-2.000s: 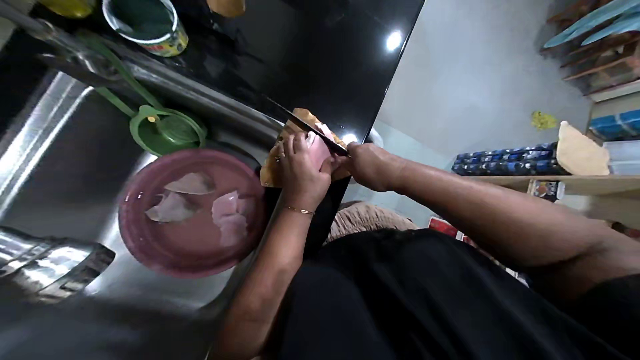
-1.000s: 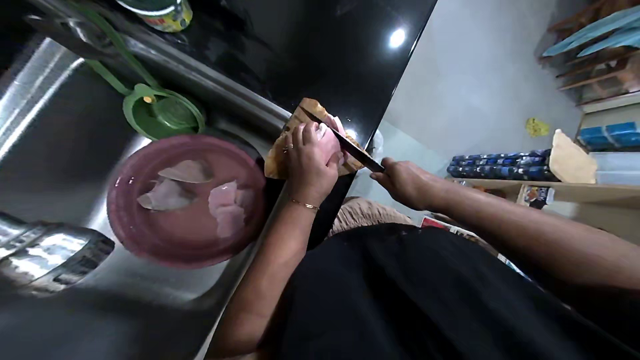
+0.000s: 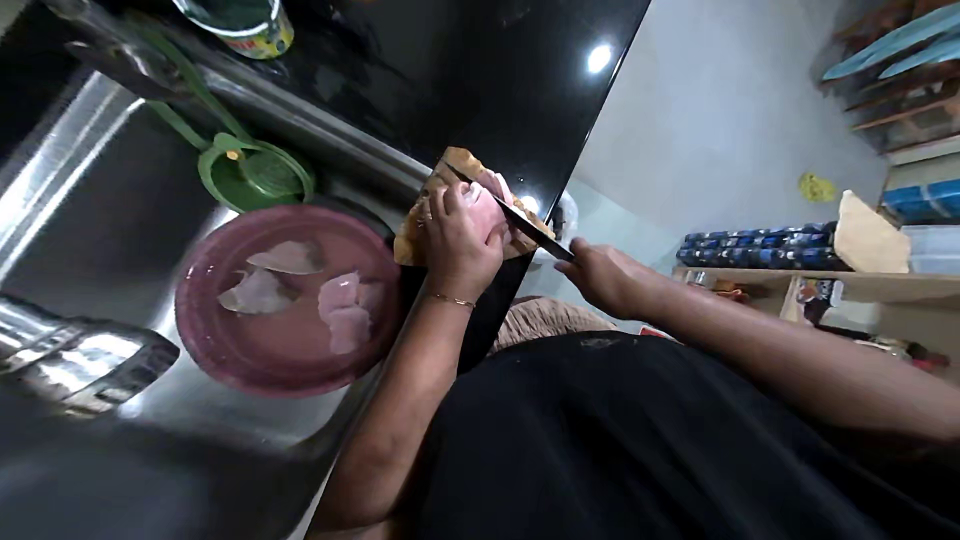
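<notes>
On a wooden cutting board [image 3: 410, 238] at the sink's edge lies a piece of pale pink raw meat [image 3: 486, 214]. My left hand [image 3: 459, 244] grips the meat from the near left side, fingers over its top. A knife with a dark blade [image 3: 534, 231] lies across the meat, its tip toward the board's far corner; its handle is inside my right hand [image 3: 604, 276]. Left of the board, a round reddish plastic basin [image 3: 289, 379] in the sink holds liquid and several pale meat pieces [image 3: 346, 313].
The steel sink [image 3: 217, 427] has a metal faucet [image 3: 82, 356] at left. A green strainer-like utensil [image 3: 255, 176] hangs over the basin's far side. A tin container [image 3: 259, 34] stands on the black countertop [image 3: 480, 75]. A wooden shelf [image 3: 862, 283] with packed goods is at right.
My right hand has drawn away from the meat since two seconds ago, so more of the knife blade shows. My left hand stays on the meat.
</notes>
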